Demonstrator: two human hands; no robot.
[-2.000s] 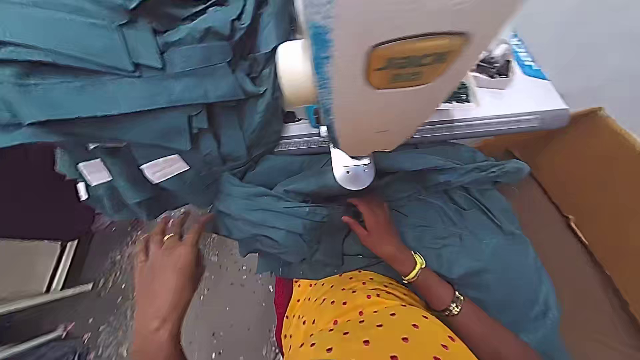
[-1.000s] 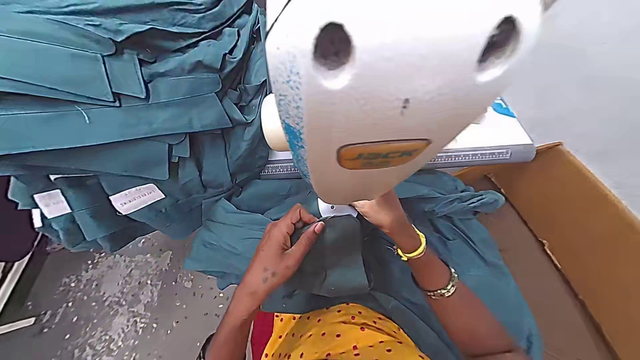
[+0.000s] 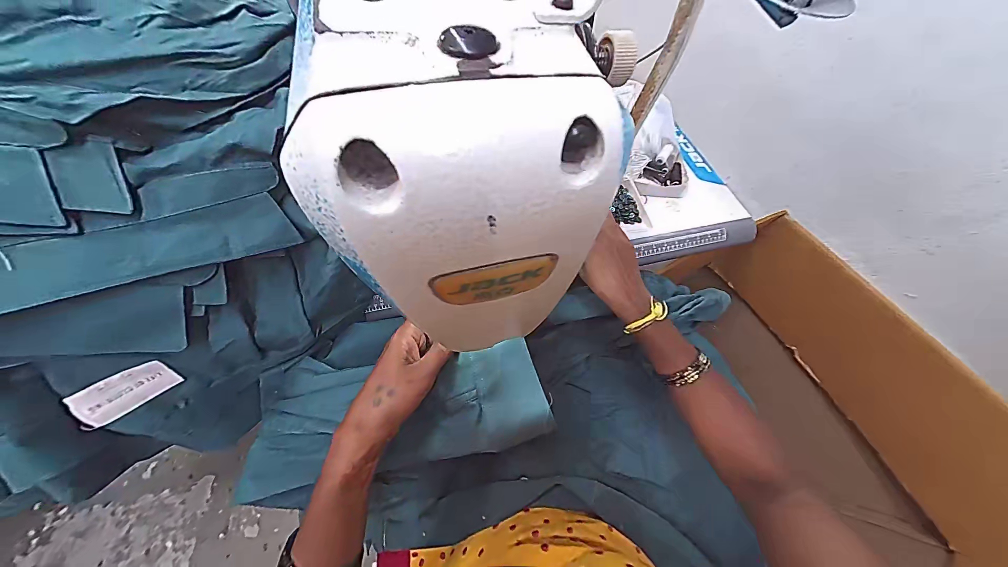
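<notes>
A white Jack sewing machine head point(image 3: 465, 189) fills the middle of the view and hides its needle area. Teal fabric point(image 3: 488, 402) lies beneath it and spreads down over my lap. At the head's lower left edge, my left hand point(image 3: 405, 366) pinches the teal cloth between thumb and fingers. My right hand point(image 3: 614, 264) is on the right side of the head, above the fabric; its fingers are hidden behind the machine, so what it holds cannot be told.
Stacked teal garment pieces point(image 3: 142, 244) with a white label point(image 3: 124, 394) lie at the left. A cardboard box point(image 3: 882, 331) stands at the right. Small parts in a little tray point(image 3: 661, 177) and dark buttons point(image 3: 626, 206) sit on the machine bed point(image 3: 709, 224) behind my right hand.
My left hand, off the cloth two seconds ago, came to the fabric by the machine and stays there. My right hand has moved to the machine's far right side. The view has shifted closer to the head.
</notes>
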